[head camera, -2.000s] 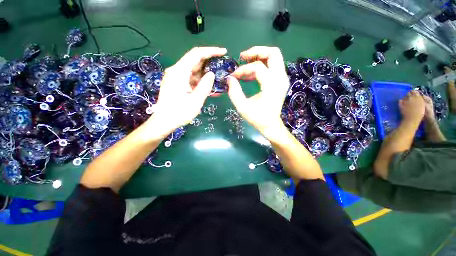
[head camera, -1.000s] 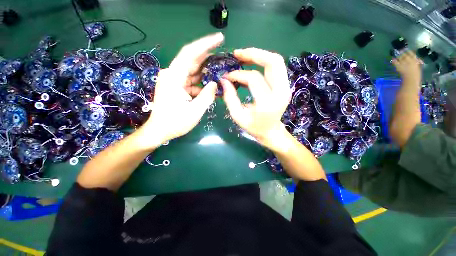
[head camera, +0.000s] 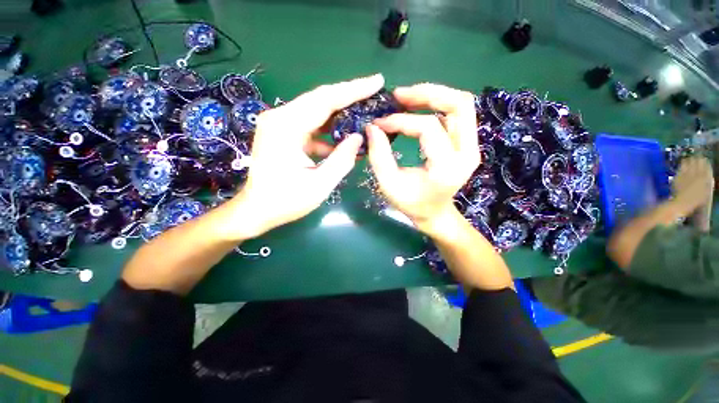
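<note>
A dark round wired unit with a blue-silver face is held in front of me above the green bench. My left hand grips it from the left with thumb and fingers. My right hand is on its right side, with thumb and index fingertips on the face. Whatever lies between those fingertips is too small to tell. Small shiny rings lie scattered on the bench below, partly hidden by my hands.
A heap of wired units lies left and another right. Black blocks stand along the far bench. At right are a blue tray and another worker's hand. A black cable lies far left.
The held unit and both hands have shifted slightly right, and the unit looks more tilted. The other worker's hand has moved from beyond the tray to its right side. The view has shifted slightly.
</note>
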